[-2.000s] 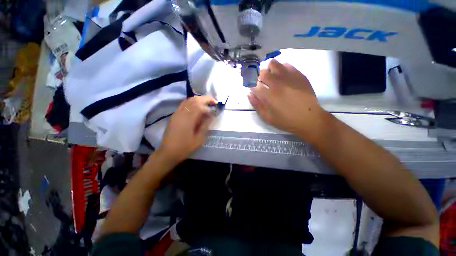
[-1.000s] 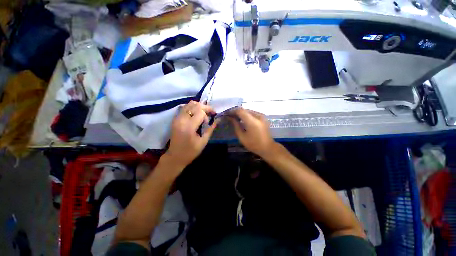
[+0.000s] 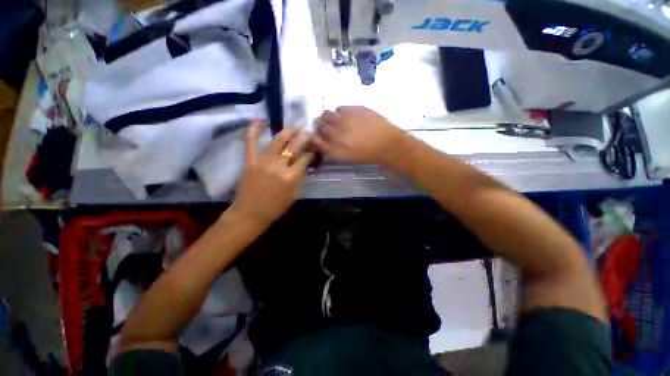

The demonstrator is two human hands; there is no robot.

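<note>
The white garment piece with black stripes [image 3: 169, 88] lies heaped on the table left of the needle. My left hand [image 3: 273, 172] is on its right edge near the table's front, fingers spread and blurred, with a ring on one finger. My right hand [image 3: 360, 136] is beside it, fingers bent at the fabric's edge. A small dark bit of fabric [image 3: 316, 158] shows between the hands; the fingers hide most of it. The presser foot and needle area [image 3: 341, 57] of the sewing machine [image 3: 455, 26] is above and behind my right hand.
A black rectangular pad [image 3: 465, 79] lies on the machine bed. Snips [image 3: 523, 130] and black-handled scissors [image 3: 621, 147] lie at the right. A ruler strip [image 3: 352, 175] runs along the front edge. A red basket [image 3: 73, 257] is below left, a blue basket [image 3: 650, 279] below right.
The hands first drew back from the needle area to the table's front edge with the fabric edge. Now my right hand has moved forward and left, over my left fingertips. The camera view has shifted.
</note>
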